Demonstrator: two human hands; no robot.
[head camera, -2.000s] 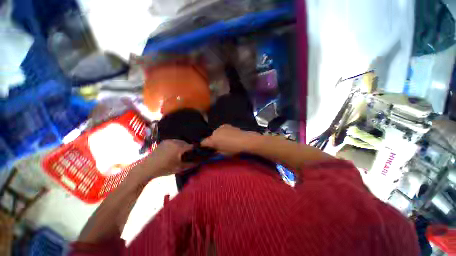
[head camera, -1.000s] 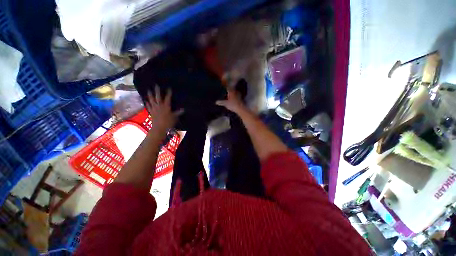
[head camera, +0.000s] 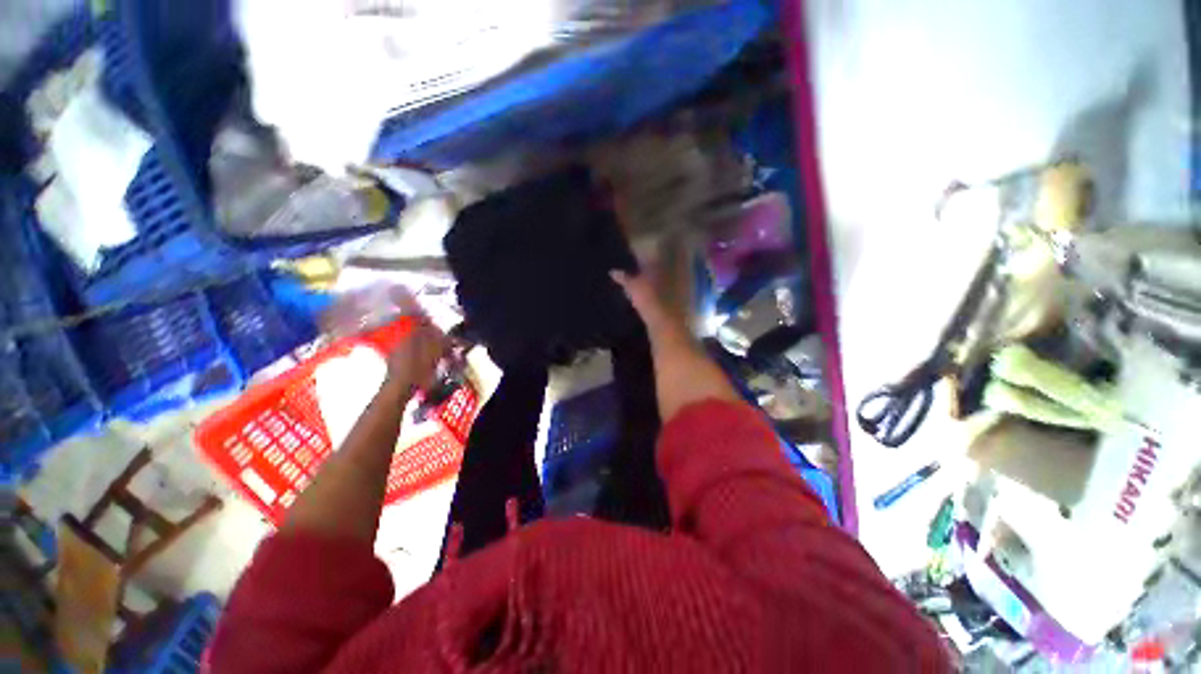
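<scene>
A black cloth-like item (head camera: 533, 263) lies above my dark-clad legs, where it hides what is under it. My right hand (head camera: 635, 300) is at its right edge; the fingers are blurred and I cannot tell if they grip it. My left hand (head camera: 419, 356) is blurred over the upper right rim of the red basket (head camera: 250, 454), beside a small dark item (head camera: 448, 382); its grip is unclear. A white, glaring piece of cloth (head camera: 349, 395) lies in the basket.
Blue crates (head camera: 165, 349) stand at left. A white stack (head camera: 395, 59) is above a blue edge. At right, the white table (head camera: 909, 145) holds black-handled scissors (head camera: 902, 406) and a HIKARI machine (head camera: 1139, 481). A wooden frame (head camera: 132, 514) is lower left.
The black item now lies where the orange seat showed earlier. Since one second ago, my left hand has left it and moved down to the basket; my right hand stays at its right edge.
</scene>
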